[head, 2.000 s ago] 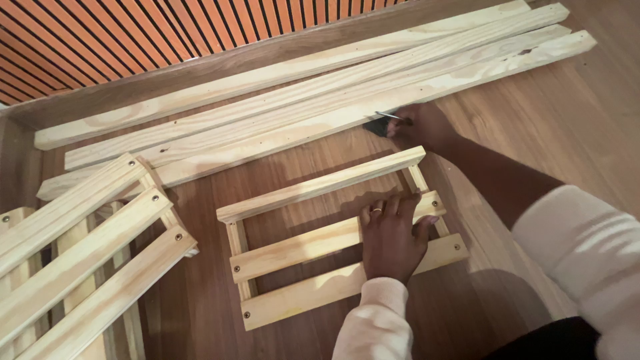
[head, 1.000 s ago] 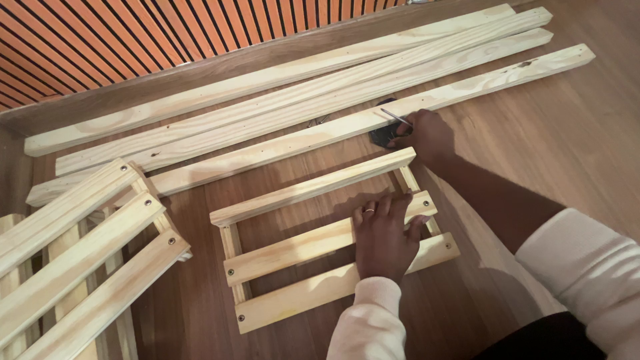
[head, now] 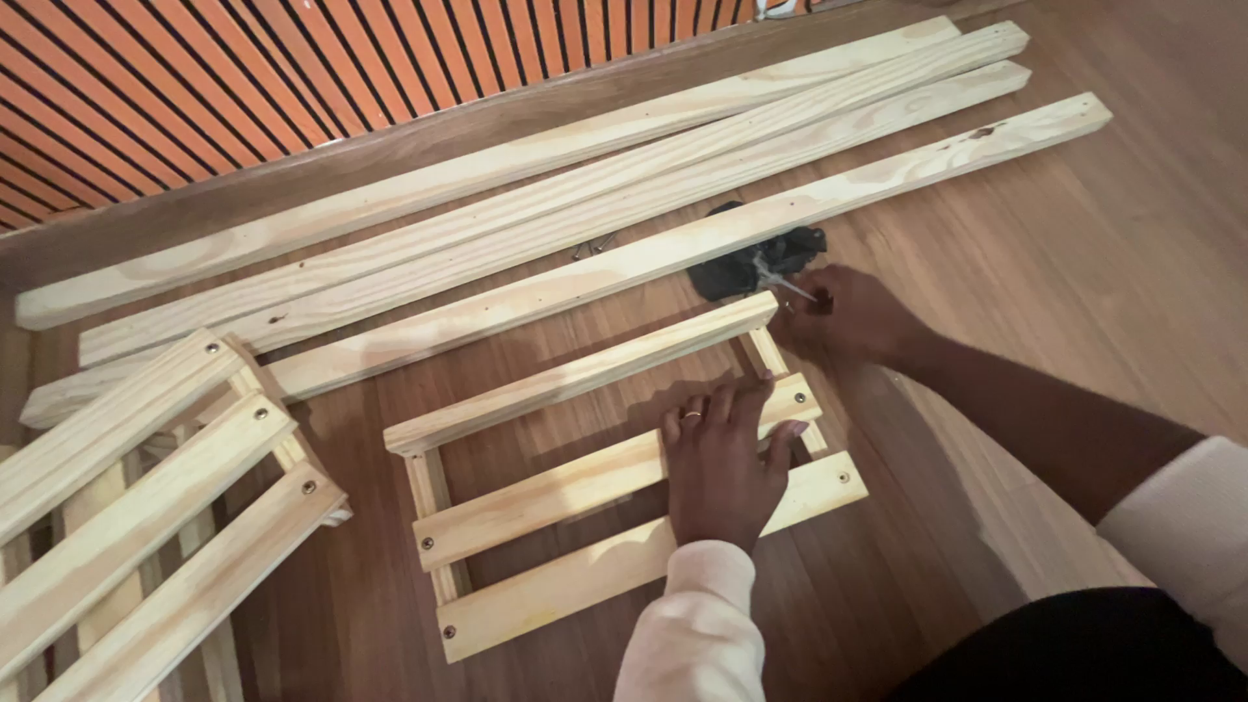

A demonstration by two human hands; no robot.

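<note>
A small slatted pine frame (head: 546, 492) lies on the floor, a screw head near each end of its two nearer slats. My left hand (head: 726, 463), wearing a ring, rests palm down across its middle slat, with the thumb apart and nothing gripped. Beyond the frame's far right corner, my right hand (head: 843, 307) pinches a thin metal piece (head: 785, 285), perhaps a hex key; blur leaves its kind unclear. That piece reaches toward a crumpled black bag (head: 720, 277), partly under the nearest long pine board (head: 575, 283). Something pale shows at the bag's opening.
Several long pine boards (head: 507, 171) lie along the skirting below an orange slatted wall (head: 244, 78). Loose screws (head: 593, 247) lie between two boards. More assembled slatted pieces (head: 146, 487) are piled at the left. My dark-clothed leg (head: 1072, 648) is at the lower right.
The nearest long board has come away from the others at its right end, showing more of the black bag. My right hand has moved a little nearer the small frame. My left hand stays on the slat.
</note>
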